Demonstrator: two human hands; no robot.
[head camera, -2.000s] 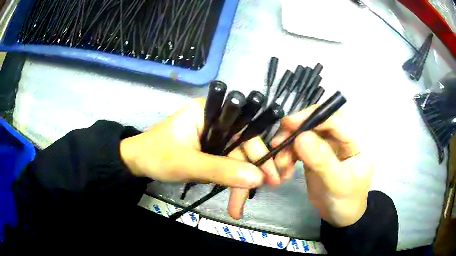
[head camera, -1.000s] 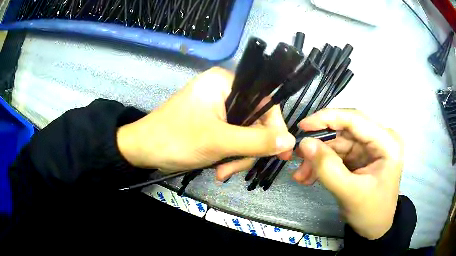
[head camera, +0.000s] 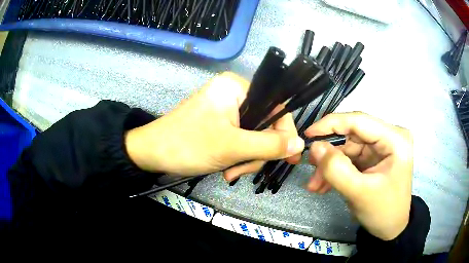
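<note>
My left hand (head camera: 205, 131) is closed around several black whip antennas (head camera: 277, 82), their thick sleeve ends pointing up and right. Its thumb and finger also pinch one more antenna, whose thin end (head camera: 159, 188) points down left. My right hand (head camera: 365, 164) holds the sleeve (head camera: 334, 139) of that same antenna between thumb and fingers, close to the left thumb. Another group of antennas (head camera: 342, 77) lies fanned on the foam behind the hands, partly hidden by them.
A blue tray (head camera: 216, 47) full of black rods stands at the upper left. A deeper blue bin (head camera: 13, 133) is at the left edge. Dark antenna clusters (head camera: 453, 57) lie far right. Printed 3M strips (head camera: 257, 231) line the near edge. A white block (head camera: 355, 9) is at the top.
Since the first frame the singled-out antenna has turned from slanting up right to nearly level, and both hands sit closer together. Over the last second the hands have barely moved.
</note>
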